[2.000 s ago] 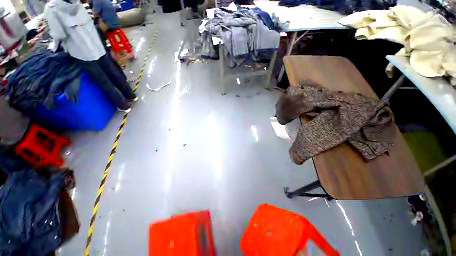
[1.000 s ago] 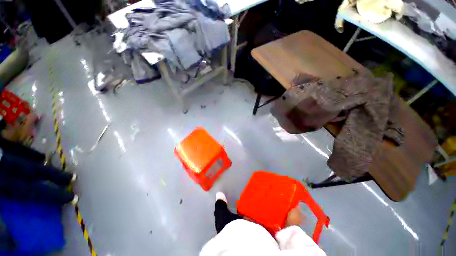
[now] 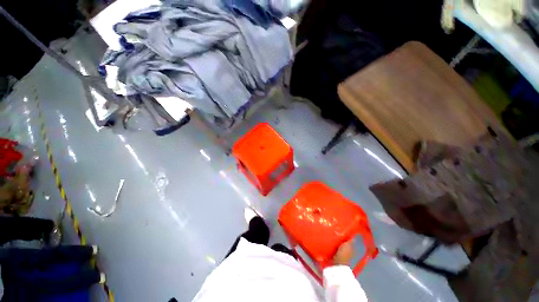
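Observation:
My right hand (image 3: 344, 253) is at the near side of a red plastic stool (image 3: 322, 219), at the bottom centre right, with a white sleeve below it. The fingers are blurred and seem closed on the stool's edge. A second, smaller red stool (image 3: 263, 150) stands on the floor just beyond, in front of the white-topped table (image 3: 171, 107). A heap of grey-blue denim garments (image 3: 201, 53) lies on that table, and some cloth hangs over its edge. My left hand is not in view.
A brown table (image 3: 408, 94) stands at the right with a brown-grey garment (image 3: 455, 189) hanging over it. A pale table (image 3: 502, 35) is at the upper right. Yellow-black tape (image 3: 62, 189) runs along the floor at left. A person's dark trouser legs (image 3: 47, 262) show at lower left.
The view has moved toward the denim heap, which looks larger and nearer. The held stool is now nearer the smaller stool and the white-topped table. The brown table has shifted right in view.

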